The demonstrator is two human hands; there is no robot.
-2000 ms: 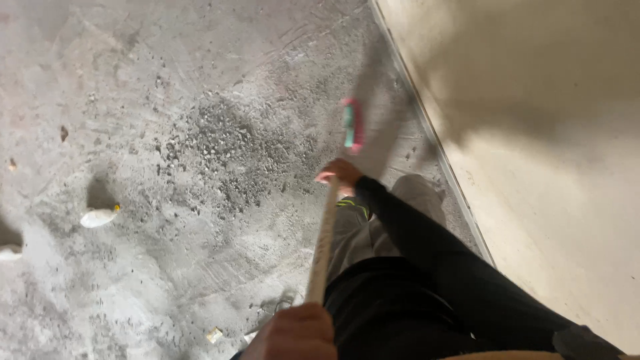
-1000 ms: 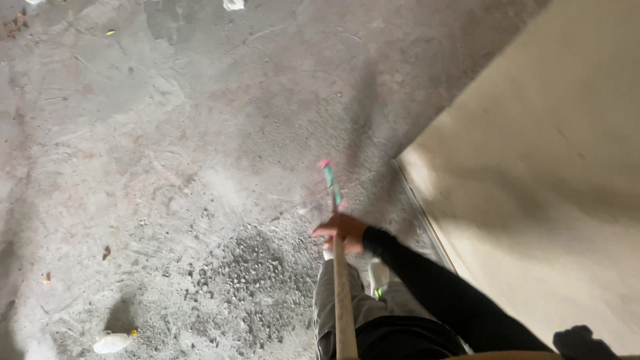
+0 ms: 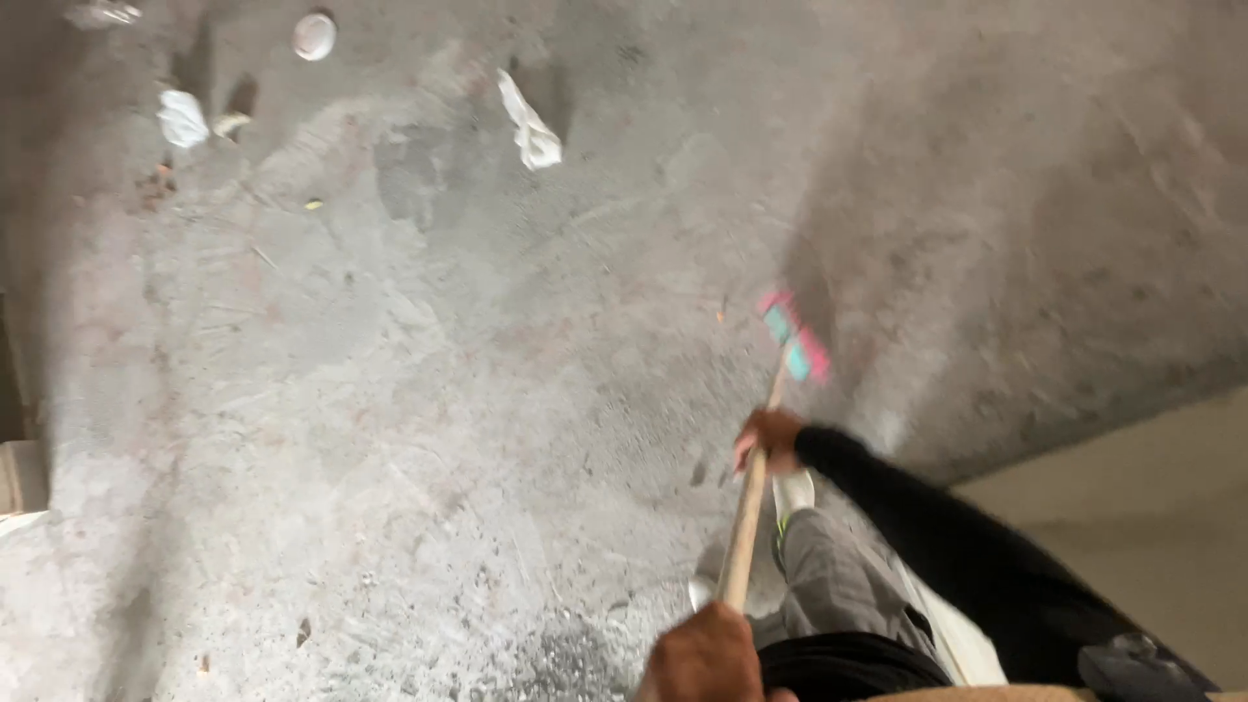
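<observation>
A push broom with a long wooden handle (image 3: pixel 745 526) reaches out in front of me. Its teal and pink head (image 3: pixel 797 336) is at the far end, over the concrete floor and blurred. My right hand (image 3: pixel 770 441), in a black sleeve, is wrapped around the handle a short way below the head. Near the bottom of the view my left hand (image 3: pixel 704 658) grips the handle's upper end. Dark loose debris (image 3: pixel 565 658) lies on the floor to the left of my left hand.
A pale wall (image 3: pixel 1131 526) stands at the right. Crumpled white scraps (image 3: pixel 531 127) (image 3: pixel 182 119) and a round white lid-like piece (image 3: pixel 314 36) lie on the floor at the upper left. A box-like object (image 3: pixel 23 476) is at the left edge.
The view has shifted a lot, with the debris patch now at the bottom and more scraps showing at upper left. Both hands remain on the broom handle; my left hand, out of view one second ago, shows again.
</observation>
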